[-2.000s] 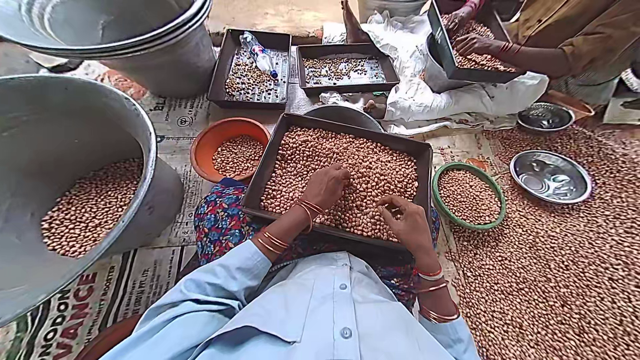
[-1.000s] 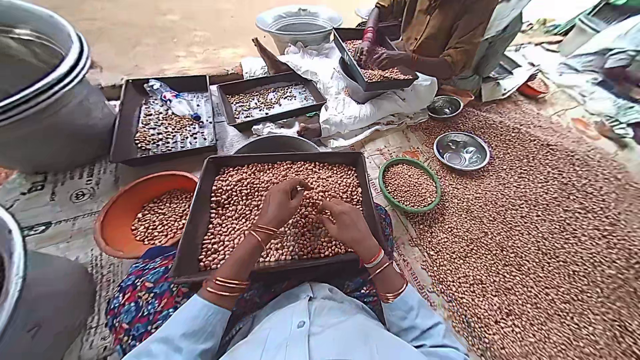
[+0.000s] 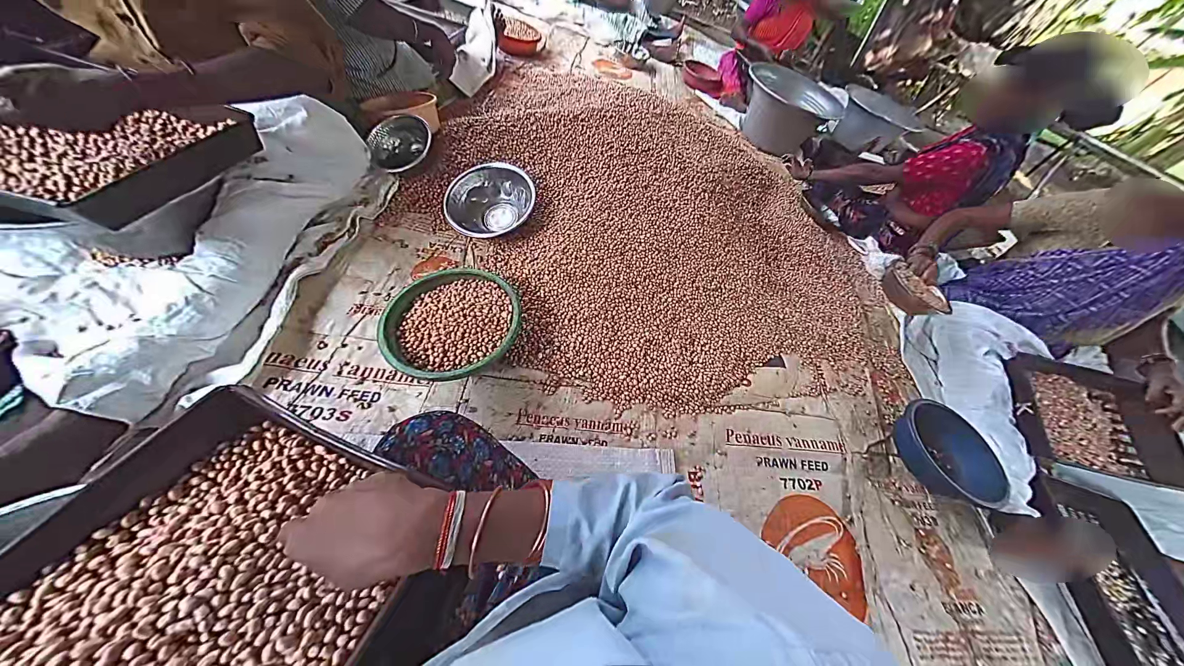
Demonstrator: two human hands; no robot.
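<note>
A dark rectangular tray (image 3: 268,412) full of brown nuts or seeds (image 3: 176,564) lies at the lower left, cut off by the frame's edge. Over its right side rests my right hand (image 3: 365,529), with bangles at the wrist; its fingers are blurred, so whether they hold a nut cannot be told. My left hand is out of view. Beyond the tray, a green-rimmed bowl (image 3: 451,324) of the same nuts stands on printed sacking (image 3: 684,462). An empty steel bowl (image 3: 489,200) sits at the edge of a large spread heap of nuts (image 3: 647,240).
At the upper left, a co-worker's arms reach over another nut-filled tray (image 3: 185,176). Several people sit along the right beside metal pots (image 3: 786,106), a blue bowl (image 3: 951,453) and more trays (image 3: 1101,425). A second steel bowl (image 3: 400,142) stands near an orange container (image 3: 407,106).
The view has swung far to the right, bringing the whole heap and the people beyond it into sight. My left hand, over the tray before, has gone out of view.
</note>
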